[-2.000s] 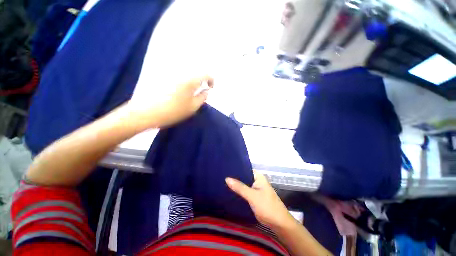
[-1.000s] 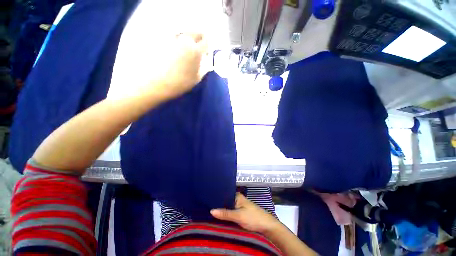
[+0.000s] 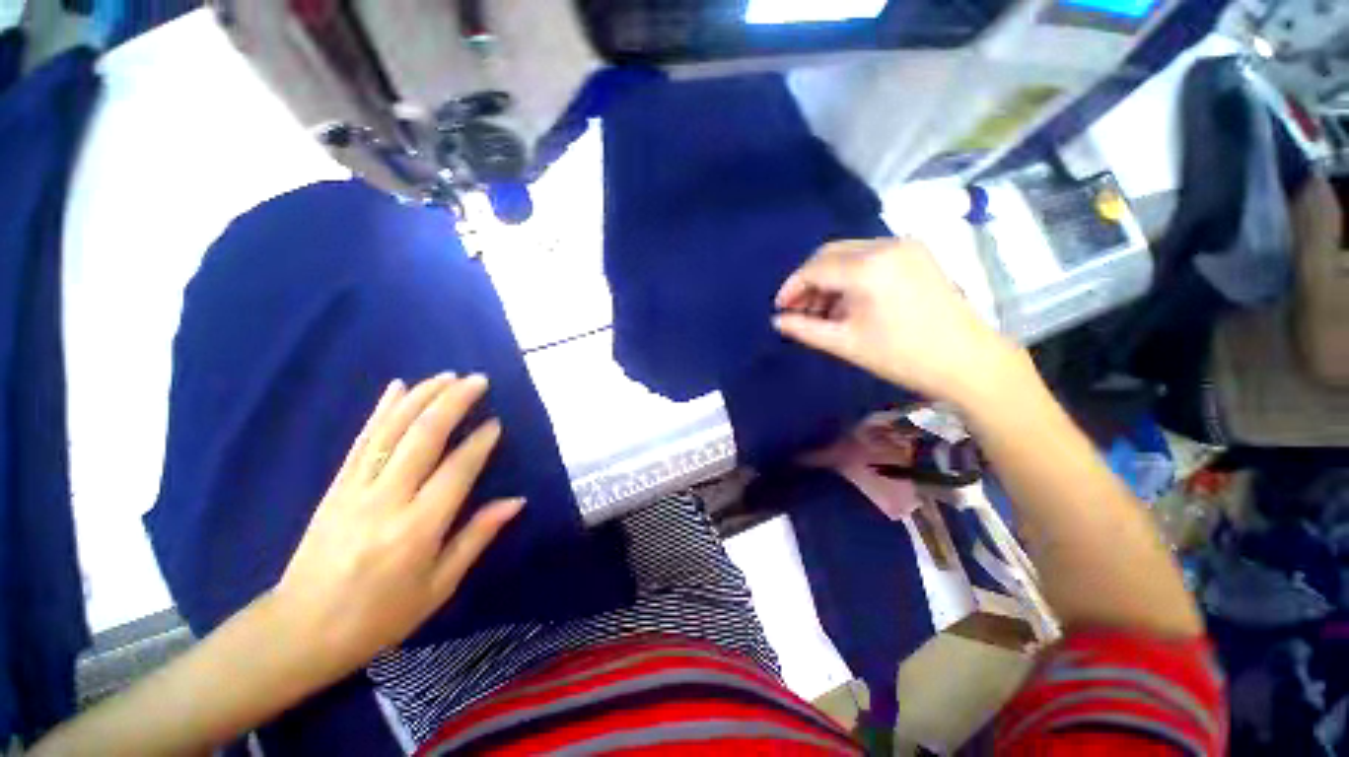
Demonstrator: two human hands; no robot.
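A navy cut piece lies flat on the white table, its rounded far end beside the lit presser foot and its near end over the table's front edge. My left hand lies palm down on this piece, fingers spread. The right-hand stack of navy pieces lies right of the needle area. My right hand is over the stack's right side, thumb and fingertips pinched together. Whether cloth is between them cannot be told.
The sewing machine head is at the top, with the black control panel right of it. A ruler strip runs along the front edge. More navy cloth hangs at far left. A clear-covered item lies at right.
The view has turned right. My left hand has moved back from the needle area and lies flat on the piece. My right hand has let go of its near end and moved to the right-hand stack.
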